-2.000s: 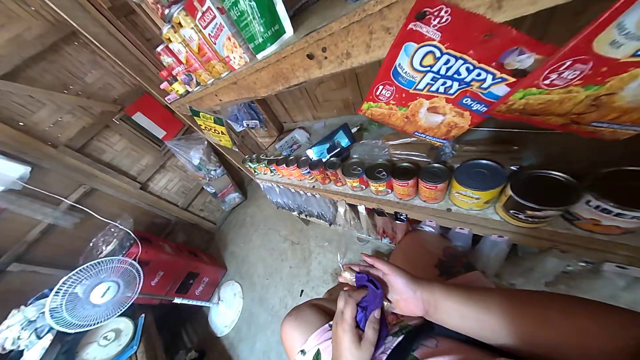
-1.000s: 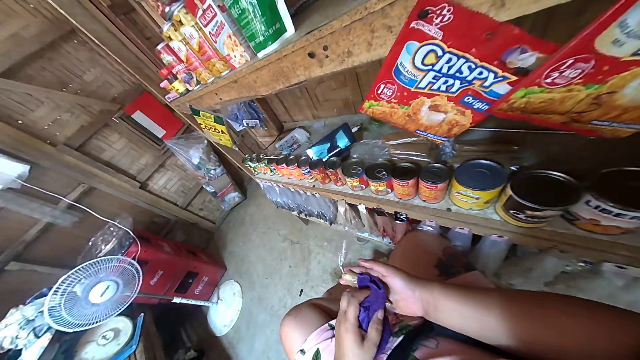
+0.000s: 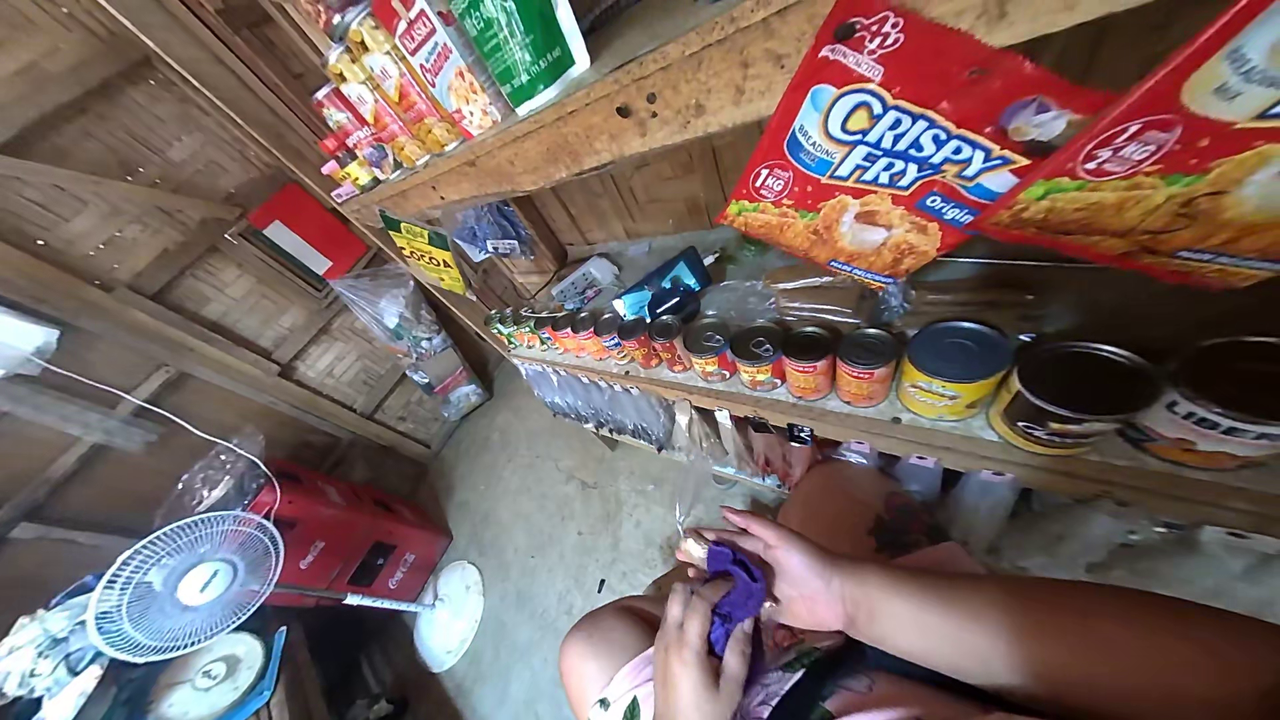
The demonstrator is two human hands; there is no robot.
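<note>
A bunched purple cloth [image 3: 738, 598] lies between my two hands, low in the head view. My left hand [image 3: 700, 640] grips its lower part from the left, fingers bent around it. My right hand [image 3: 795, 575] rests against its right side, with its thumb and fingers partly spread. At the cloth's upper end a small pale item [image 3: 693, 548] shows by the fingertips, with thin clear plastic [image 3: 690, 495] sticking up from it. What the cloth covers is hidden. The hands are over a lap in floral fabric [image 3: 625, 690].
A wooden shelf [image 3: 930, 445] with several food cans [image 3: 867, 366] runs across in front. Breading mix packs [image 3: 880, 150] hang above it. At left are a white fan [image 3: 205, 582], a red crate [image 3: 355, 530] and a round dial scale [image 3: 210, 675]. Bare concrete floor [image 3: 540, 530] lies between.
The clear plastic above the cloth has shifted in shape and angle. Both hands stay around the purple cloth, with only small finger movements.
</note>
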